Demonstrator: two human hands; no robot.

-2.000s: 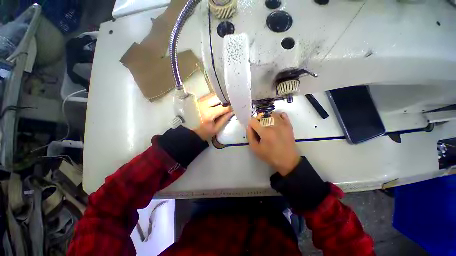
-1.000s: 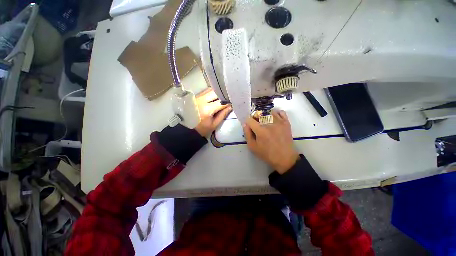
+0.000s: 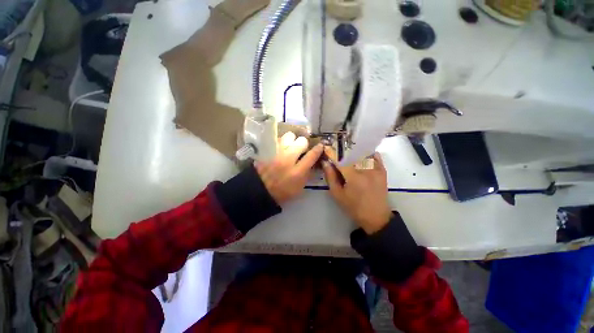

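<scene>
Brown fabric pieces (image 3: pixel 198 88) lie in a joined strip left of the sewing machine (image 3: pixel 475 78), running under the lamp head towards the needle area. My left hand (image 3: pixel 293 170) is just left of the needle area, its fingertips on brown fabric. My right hand (image 3: pixel 361 195) is beside it, with thumb and index finger close to my left fingertips. A small dark thing or gap shows between the two hands; I cannot tell which. The white upright bar (image 3: pixel 379 97) partly hides the needle area and my right fingers.
A gooseneck lamp (image 3: pixel 260 133) stands close left of the needle. A black phone (image 3: pixel 466 166) and a small black bar (image 3: pixel 421 151) lie right of the needle. A blue bin (image 3: pixel 537 286) is at lower right. Brown strips (image 3: pixel 39 260) hang at lower left.
The view has shifted. My left hand has moved closer to my right hand. The brown strip now reaches the lamp and needle area, and the white bar looks more tilted.
</scene>
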